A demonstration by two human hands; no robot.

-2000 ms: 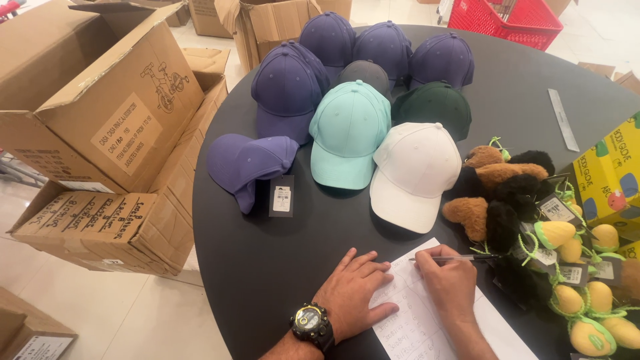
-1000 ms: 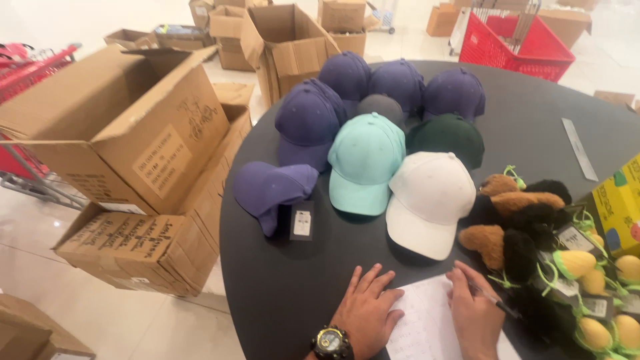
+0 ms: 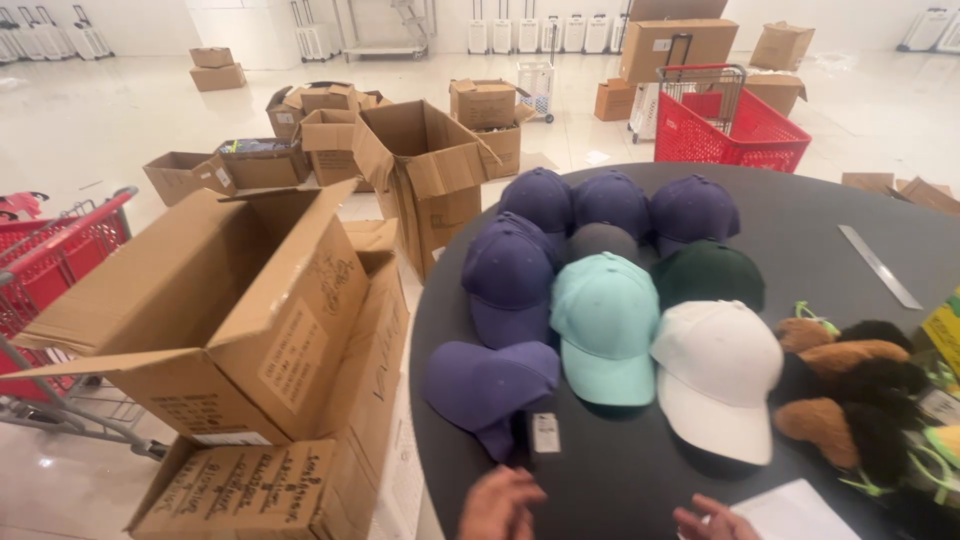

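Observation:
At the lower edge of the view my left hand (image 3: 501,504) is raised, its fingers loosely bent and holding nothing, just below a purple cap (image 3: 480,382) lying on its side with a tag (image 3: 546,433). My right hand (image 3: 712,519), partly cut off, has its fingers apart beside the white paper (image 3: 799,514); no pen shows in it. Behind stand a turquoise cap (image 3: 607,322), a white cap (image 3: 720,375), a dark green cap (image 3: 709,274), a grey cap (image 3: 602,241) and several purple-blue caps (image 3: 510,270) on the dark round table (image 3: 795,217).
Plush toys (image 3: 832,375) in brown and black lie at the right, near a metal ruler (image 3: 877,266). Left of the table stand an open cardboard box (image 3: 247,300) and a box with handwriting (image 3: 232,487). Red carts (image 3: 765,131) and more cartons stand on the floor.
Both hands have lifted off the paper and moved apart from where they wrote and rested. The pen seen earlier in my right hand is not visible. The view has swung up and left.

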